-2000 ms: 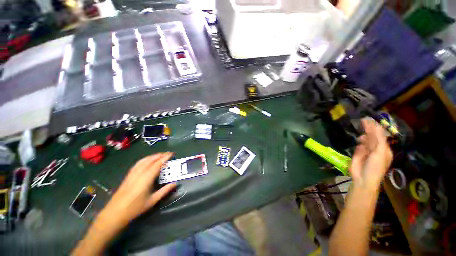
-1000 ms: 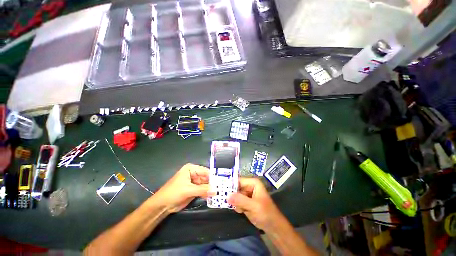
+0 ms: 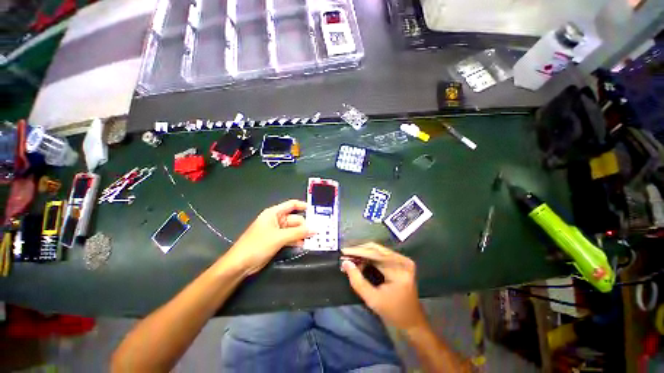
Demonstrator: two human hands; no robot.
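Observation:
My left hand (image 3: 275, 232) holds a white phone housing (image 3: 322, 216) with a red-edged top and dark window by its lower left side. My right hand (image 3: 382, 283) is closed on a slim dark item (image 3: 370, 272), with its thin end close to the housing's lower right corner. I cannot tell exactly what the item is. To the right on the green mat lie a blue-white circuit board (image 3: 377, 205) and a battery (image 3: 408, 218). A white keypad piece (image 3: 352, 159) lies above the housing.
Screens (image 3: 171, 232), red parts (image 3: 191, 166), slim red-white parts (image 3: 127, 185), screws (image 3: 97, 250) and finished phones (image 3: 78, 206) lie left. A pen-like tool (image 3: 486, 229) and lime-green screwdriver (image 3: 574, 246) lie right. The grey shelf behind holds a clear tray (image 3: 251, 44) and white bottle (image 3: 547, 58).
My right hand has left the housing and taken hold of the dark item. The tweezers and the black frame beside the keypad no longer show in their earlier places on the mat.

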